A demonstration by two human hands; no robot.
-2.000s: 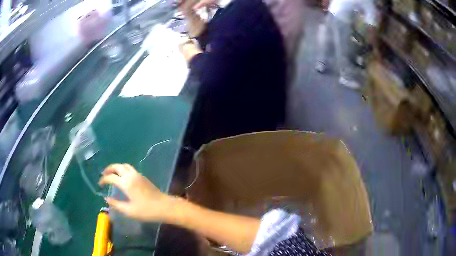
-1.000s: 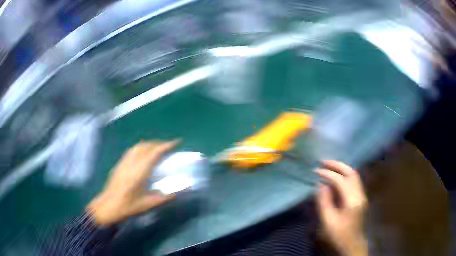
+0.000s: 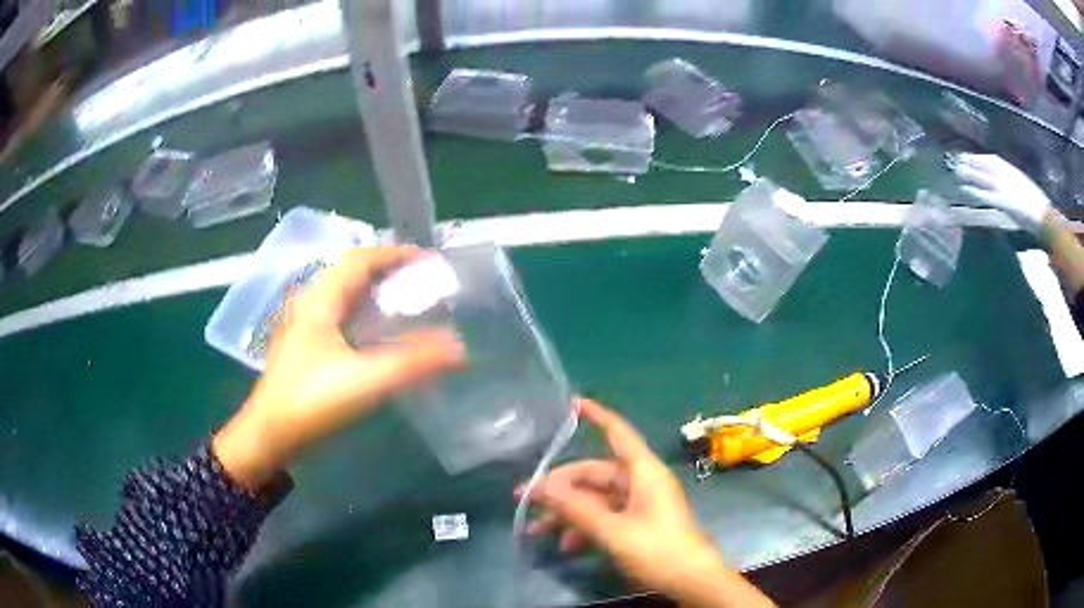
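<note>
A clear plastic box with a white plate at its upper left end is held up over the green bench. My left hand grips it at that end. My right hand is at its lower right side, with fingers around a white cord that hangs down there. An orange-yellow electric screwdriver lies on the bench to the right, black nose pointing right. A small square white piece lies below the box. A frosted screw tub is partly behind my left hand.
More clear boxes lie along the pale dividing rail and beyond it, some with cords. One box lies right of the screwdriver. A metal upright rises from the rail. Another person's white-gloved hand is at the far right. A carton is lower right.
The view has turned left from the carton and neighbouring worker to the bench. Since one second ago, my right hand has come to the box and cord; my left hand still holds the box.
</note>
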